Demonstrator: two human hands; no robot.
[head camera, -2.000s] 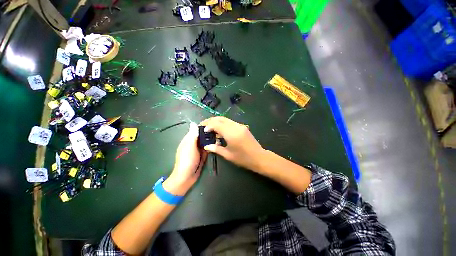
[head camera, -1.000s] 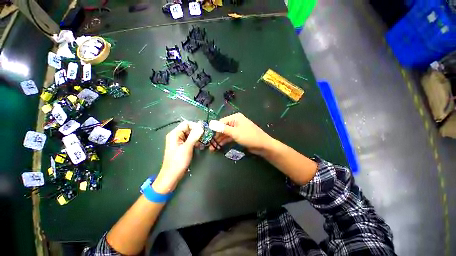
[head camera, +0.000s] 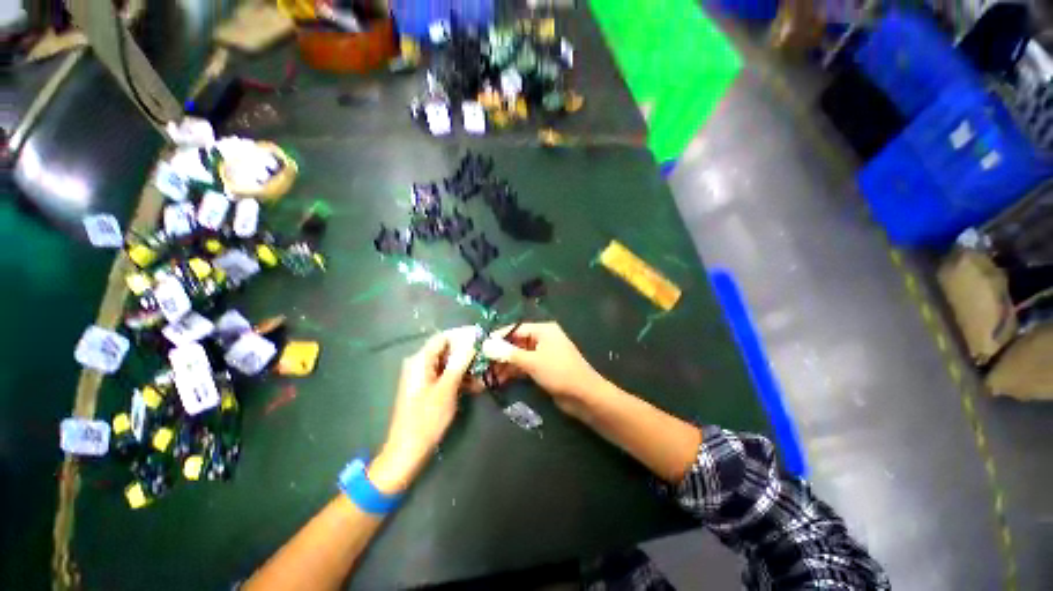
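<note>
A small green circuit board [head camera: 482, 350] is held upright between the fingertips of both my hands near the bench centre. My left hand [head camera: 433, 387] grips its left side and my right hand [head camera: 547, 364] grips its right side. Both have white coverings on fingertips. A dark lead runs down from the board to a whitish pad with dark printing [head camera: 523, 416], just below my right hand. My fingers hide part of the board. Black plastic brackets [head camera: 479, 249] lie in a loose pile beyond my hands.
Wired modules with white and yellow pads [head camera: 194, 375] heap at the left, with a tape roll [head camera: 256, 170] behind. An orange-yellow strip [head camera: 639, 275] lies right. More modules [head camera: 497, 75] and an orange-brown basket [head camera: 346, 46] are at the far end. Green scraps are scattered.
Two seconds ago a black piece was in my hands; now the green board shows, with its pad hanging at the right. The view has tilted up, showing more of the far bench.
</note>
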